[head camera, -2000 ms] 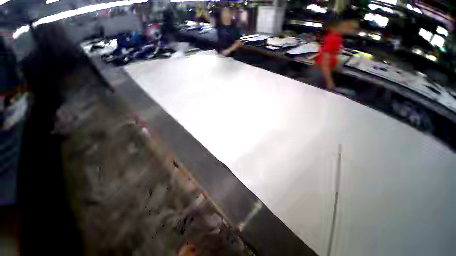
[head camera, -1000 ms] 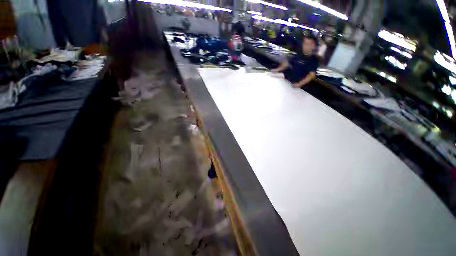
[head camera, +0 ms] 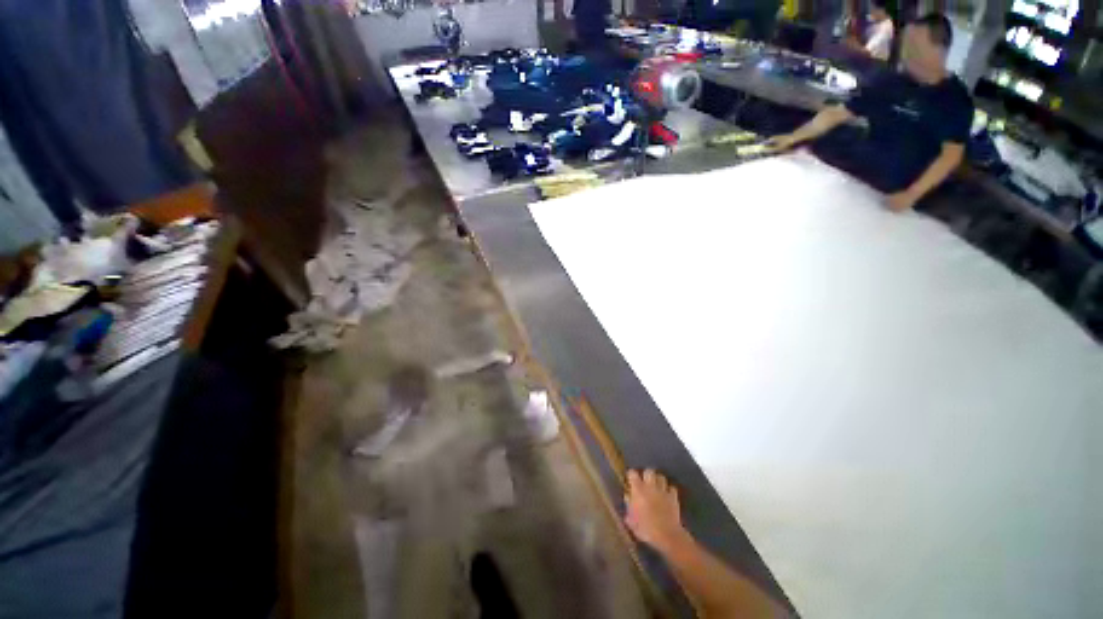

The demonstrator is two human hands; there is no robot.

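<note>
White underlay paper [head camera: 847, 387] lies spread over the long grey table, with a grey strip [head camera: 550, 302] bare along the near edge. My right hand [head camera: 653, 502] is at this edge, its arm coming from the bottom. Its fingers are closed around a thin tan wooden stick [head camera: 601, 433], which points forward along the edge from the hand; the rest of the stick is hidden. My left hand is out of the picture.
A coworker in a dark shirt [head camera: 913, 121] has both hands at the paper's far edge. Beyond the paper are yellowish weights [head camera: 566, 185], a red cutting machine [head camera: 668, 85] and dark cut pieces [head camera: 532, 97]. Scraps [head camera: 351, 272] litter the aisle; a side table with dark fabric [head camera: 85, 472] stands left.
The view has moved nearer the paper's far end and the coworker. My right hand has come into view with the stick. The stick lay on the paper two seconds ago.
</note>
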